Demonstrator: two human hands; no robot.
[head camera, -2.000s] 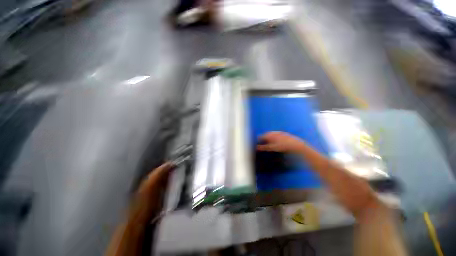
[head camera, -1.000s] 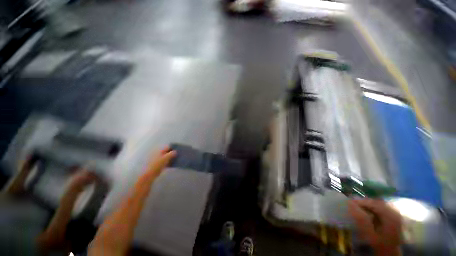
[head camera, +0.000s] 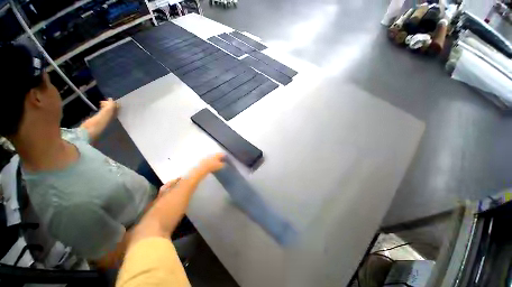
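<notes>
My left hand (head camera: 212, 163) reaches out over the grey table (head camera: 359, 140), its fingers on the near-left end of a limp dark grey cut piece (head camera: 255, 204). The piece slants away to the lower right, blurred, over the table; I cannot tell whether it touches the top. A neat thick dark stack (head camera: 227, 137) lies just beyond it. My right hand is out of the picture.
A coworker in a light green shirt (head camera: 84, 190) sits at the table's left edge. Laid-out dark panels (head camera: 208, 67) cover the far end. Part of the machine (head camera: 483, 246) shows at lower right. Fabric rolls (head camera: 424, 25) stand at upper right.
The view has swung left from the machine to the coworker's table. My left hand has carried the cut piece over the table near the stack. My right hand has left the picture.
</notes>
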